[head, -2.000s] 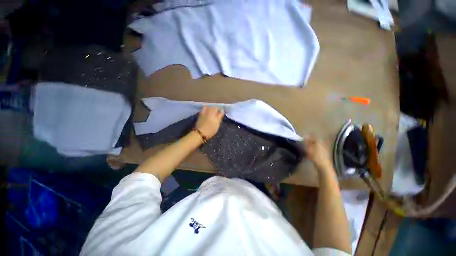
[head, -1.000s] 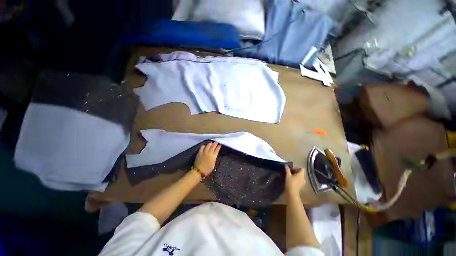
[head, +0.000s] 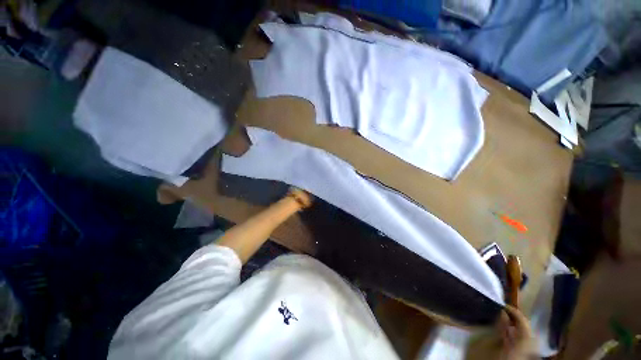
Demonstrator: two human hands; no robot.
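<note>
The garment panel (head: 337, 186) lies diagonally in front of me, with its white backing above and its dark side along the lower edge. My left hand (head: 299, 198) is at the middle of the panel; its fingers are blurred and partly hidden, so its grip is unclear. My right hand (head: 516, 329) is blurred at the panel's right end, just below the iron's wooden handle; I cannot tell whether it grips cloth or handle. The steam iron (head: 498, 263) is partly covered by the panel's end.
A larger white-backed panel (head: 400, 91) lies across the far side of the table (head: 528, 165). An orange tool (head: 514, 223) lies above the iron. White-backed pieces (head: 151, 116) sit at the left. White strips (head: 560, 112) lie at the far right corner.
The view has turned and shifted. The panel is now stretched out longer and flatter, its right end reaching the iron. My right hand has moved right, close to the iron's handle.
</note>
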